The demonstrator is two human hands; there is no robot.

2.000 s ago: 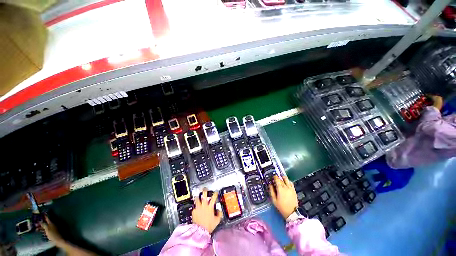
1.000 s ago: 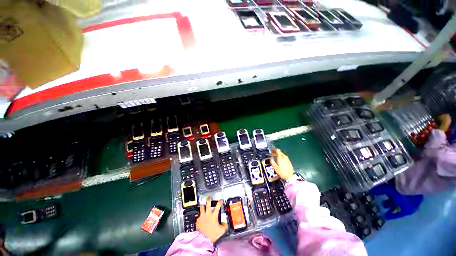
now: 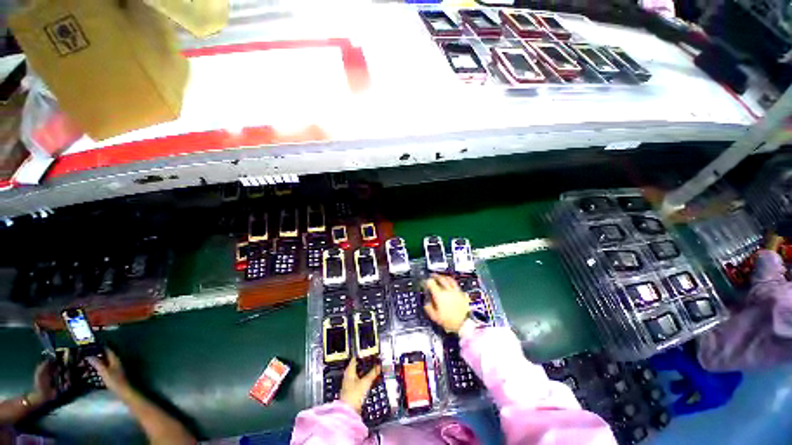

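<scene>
A clear blister tray (image 3: 504, 335) lies before me with two rows of opened keypad phones. My left hand (image 3: 358, 382) is at the tray's front row, its fingers around the keypad part of an opened yellow-framed phone (image 3: 366, 335). My right hand (image 3: 447, 304) reaches across the tray, palm down, with its fingertips among the rear-row phones; whether it grips one is hidden. A phone with an orange-red front (image 3: 416, 381) lies in the front row between my hands. My right sleeve and hand partly cover the phones at the right.
A red-and-white pack (image 3: 270, 381) lies on the green bench to the left. More phones stand behind, over a brown board (image 3: 273, 294). Stacked blister trays (image 3: 647, 269) are at right. Another person's hands (image 3: 74, 374) hold a phone at far left. A white shelf (image 3: 391, 104) carries a box and tray.
The phone under my left hand now shows opened, its screen part raised. My right hand has moved left from the tray's right edge. Hands with a lit phone have appeared at far left.
</scene>
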